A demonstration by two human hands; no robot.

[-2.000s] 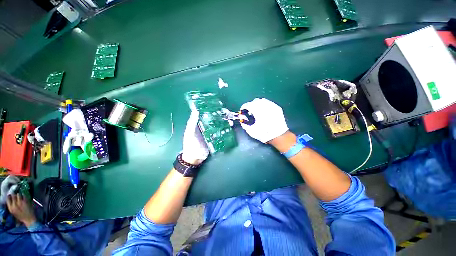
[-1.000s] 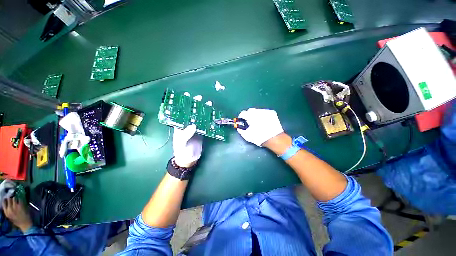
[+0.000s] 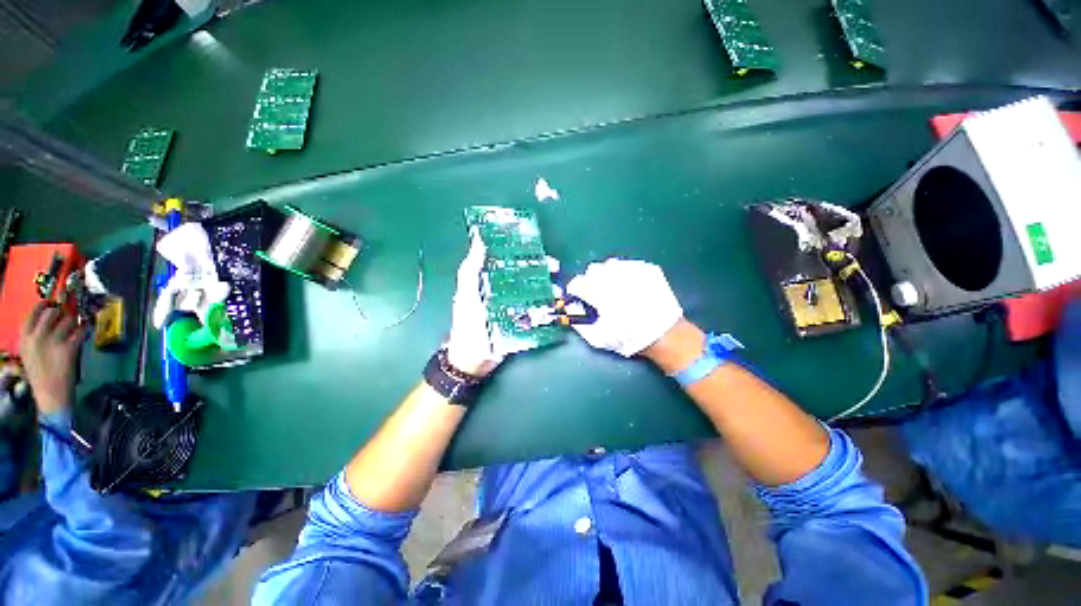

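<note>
My left hand, in a white glove, holds a green circuit board panel by its left side. The panel stands roughly lengthwise away from me, above the green mat. My right hand, also gloved, holds side cutters with dark and orange handles. The cutters' jaws are at the near right part of the panel. Whether they touch a lead is too small to tell. A small whitish pile lies beyond the panel.
A solder wire reel and black box stand left. A soldering stand and white fume extractor stand right. More panels lie on the far bench. A black fan and another person's hand are far left.
The panel has turned from lying crosswise to pointing away from me. The cutters have moved down to its near end. The neighbour's hand at far left has moved up towards the red tray.
</note>
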